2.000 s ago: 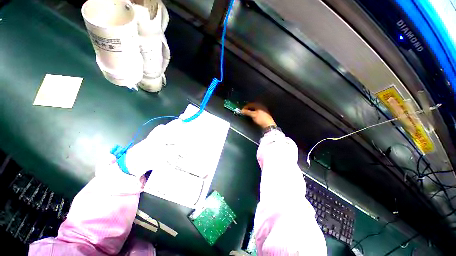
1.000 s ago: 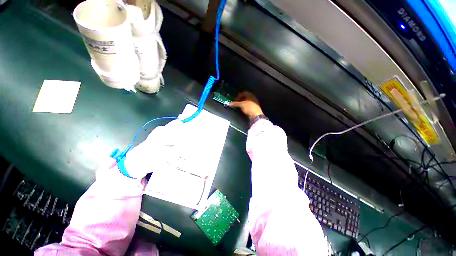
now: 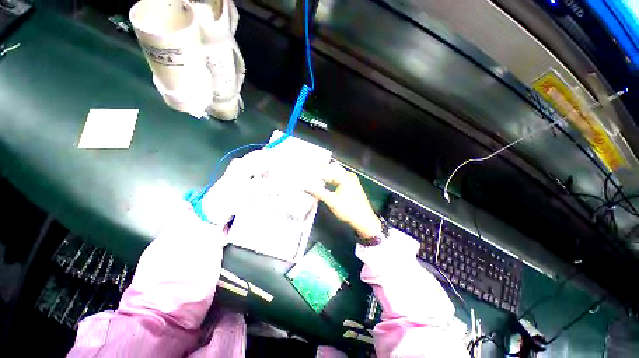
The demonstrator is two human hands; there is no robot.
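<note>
A white box [image 3: 270, 241] lies on the green mat in front of me. My left hand [image 3: 242, 185], in a white glove with a blue wrist strap [image 3: 198, 205], rests over its left part; glare hides its fingers. My right hand [image 3: 328, 187], bare with a dark band at the wrist, is at the box's right side, thumb and index finger curved towards each other; I cannot tell whether it holds anything. A green circuit board [image 3: 318, 277] lies just below the box. A small circuit board [image 3: 312, 121] lies behind the box, beside the blue coiled cord [image 3: 298, 112].
White cylindrical holders [image 3: 168, 52] stand at the back left, near a pale yellow card [image 3: 108, 129]. A black keyboard [image 3: 459, 259] lies right of my right hand, with a thin white cable [image 3: 483, 157] above it. Cream tape strips [image 3: 245, 285] are at the front edge.
My right hand has come back from the small circuit board at the rear to the white box. The small board stays behind. My left hand remains over the box. The camera view has shifted slightly.
</note>
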